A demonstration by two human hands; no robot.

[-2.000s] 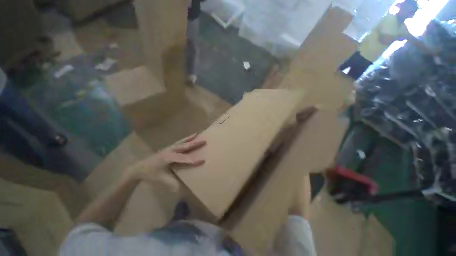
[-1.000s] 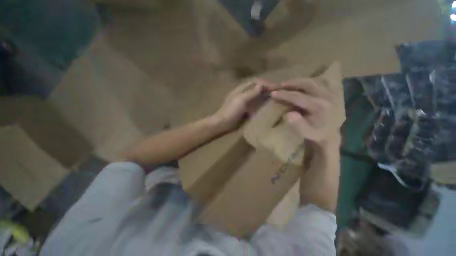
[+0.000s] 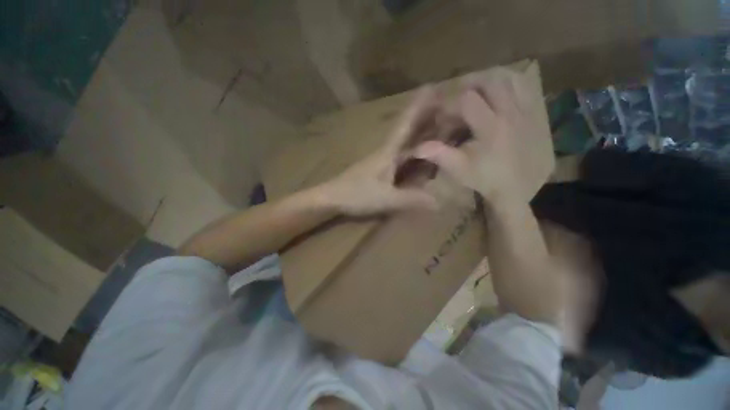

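Note:
A brown shipping carton [image 3: 376, 296] stands close in front of me, with partly covered black print on its side. My left hand [image 3: 392, 168] and my right hand [image 3: 480, 136] meet over the carton's top seam, fingers curled and blurred. Dark gaps show between the fingers. Whether they pinch a flap or a small piece there, I cannot tell. The top panel [image 3: 344, 144] lies behind my hands and runs up to a corner at the upper right.
A person in black clothing [image 3: 640, 248] is close on the right, with a blurred arm near my right forearm. Brown cardboard sheets [image 3: 152, 128] cover the floor at the left. Film-wrapped items [image 3: 680, 104] are at the upper right.
The flap piece that stood up under my hands is now down or hidden. My hands have curled in over the seam. A person in black has come in from the right.

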